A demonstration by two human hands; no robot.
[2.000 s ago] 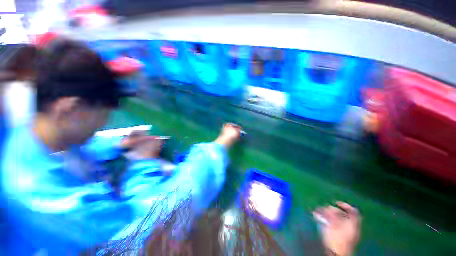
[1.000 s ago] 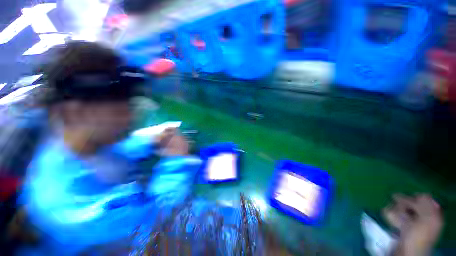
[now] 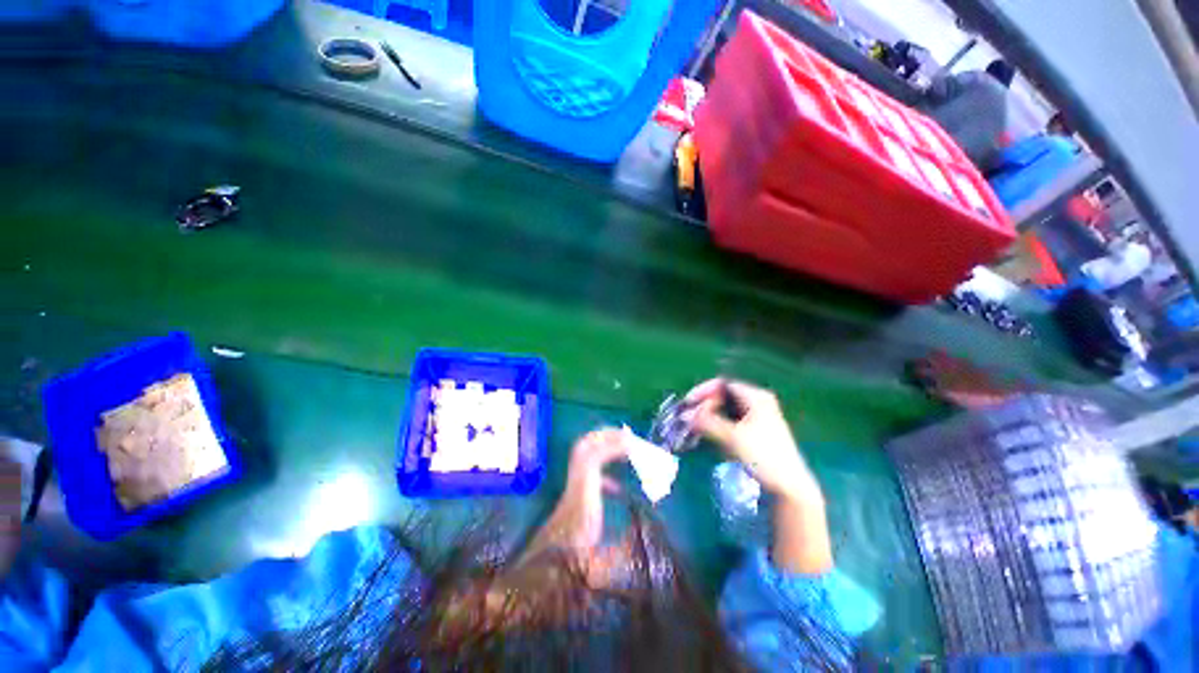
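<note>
My left hand [image 3: 596,476] is at the lower middle, its fingertips closed on the edge of a white angular paper scrap [image 3: 652,468]. My right hand [image 3: 755,431] is just right of it, fingers curled. A small dark, shiny unit [image 3: 675,423] touches its fingertips, above the scrap; its details are too small to tell. A crumpled clear bag [image 3: 736,489] lies beneath my right wrist. A blue bin [image 3: 538,427] holding small white pads stands left of my hands.
Another blue bin [image 3: 214,394] with beige pads is at far left. A small black unit [image 3: 209,207] lies on the green belt [image 3: 434,217]. Red crates [image 3: 842,197], an orange-handled tool [image 3: 686,168] and a tape roll [image 3: 349,57] are beyond. Clear trays [image 3: 999,526] stand right.
The view has swung right and down, away from the neighbouring worker. Both my hands are now in view with the scrap and dark unit; the picture is sharper.
</note>
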